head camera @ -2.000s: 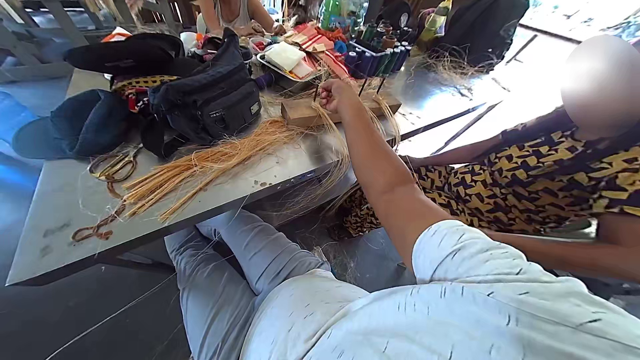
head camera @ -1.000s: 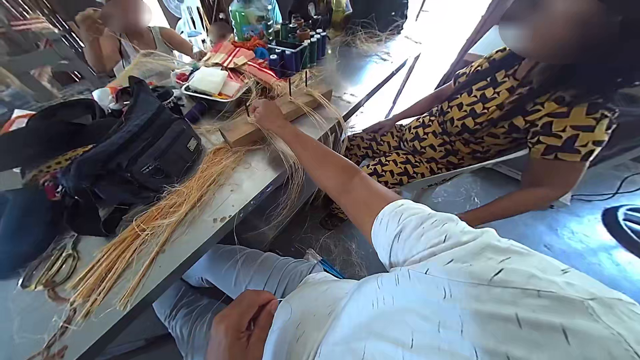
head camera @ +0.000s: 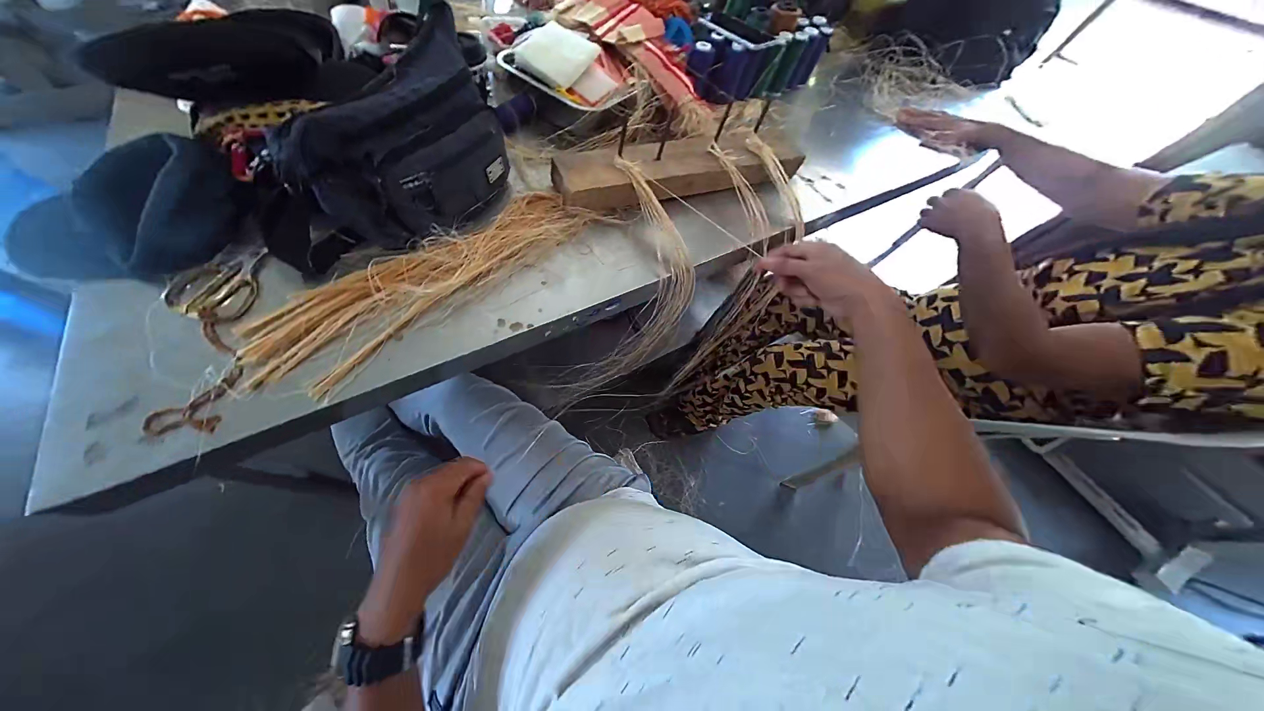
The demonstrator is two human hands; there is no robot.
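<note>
A wooden block (head camera: pixel 681 173) with several upright metal pins lies on the metal-topped table. Pale fibre bundles (head camera: pixel 664 252) hang from the pins over the table edge. My right hand (head camera: pixel 825 278) pinches a thin fibre strand (head camera: pixel 716 225) that runs back towards the block. Over my thigh, my left hand (head camera: pixel 434 518) is curled closed, with no object visible in it and a watch (head camera: pixel 380 652) on its wrist. Orange-tan fibres (head camera: pixel 415 286) lie spread on the table, left of the block. Gold-coloured scissors (head camera: pixel 219 289) and a brown cord (head camera: pixel 188 415) lie farther left.
A dark bag (head camera: pixel 395 163) and a blue cap (head camera: pixel 128 212) sit at the table's left. Behind the block stand a tray (head camera: pixel 573 94) and thread spools (head camera: pixel 755 59). Close on the right sits a person in patterned clothing (head camera: pixel 1047 306), both hands near the table's edge.
My right hand has moved from the block out past the table edge, drawing a strand. My left hand has moved from beside my shirt to over my thigh.
</note>
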